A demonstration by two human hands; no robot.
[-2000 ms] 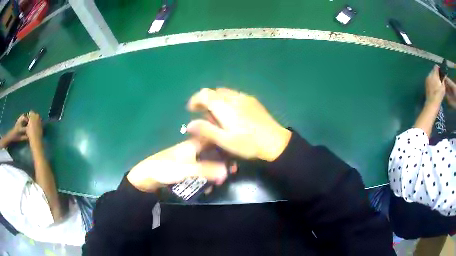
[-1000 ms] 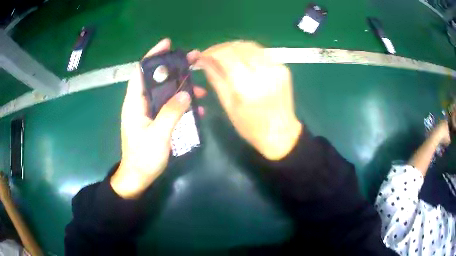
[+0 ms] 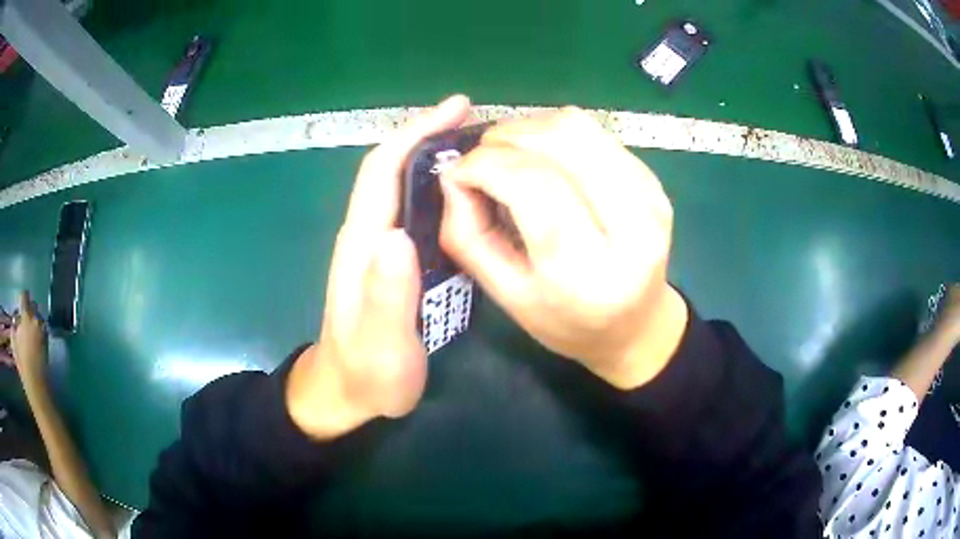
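My left hand (image 3: pixel 368 305) holds a black phone housing (image 3: pixel 423 216) upright along its left side, above the green worktop. The silver round speaker (image 3: pixel 446 161) shows at the housing's top end. The white keypad sheet with dark dots (image 3: pixel 447 313) shows at the lower end. My right hand (image 3: pixel 568 232) lies over the housing's right side. Its thumb and index fingertips are bent together at the speaker. Whether they pinch a small part is hidden. The middle of the housing is mostly covered by my right hand.
A whitish metal strip (image 3: pixel 716 139) crosses behind my hands, with a grey post (image 3: pixel 100 79) at left. Beyond it lie several housings, one (image 3: pixel 675 55) at upper right. A dark smartphone (image 3: pixel 70 265) lies at left. Co-workers' arms show at both sides.
My right hand has come from beside the housing onto its top end, over the speaker area. My left hand and the housing now stand further right in view. My left thumb has moved off the housing's middle.
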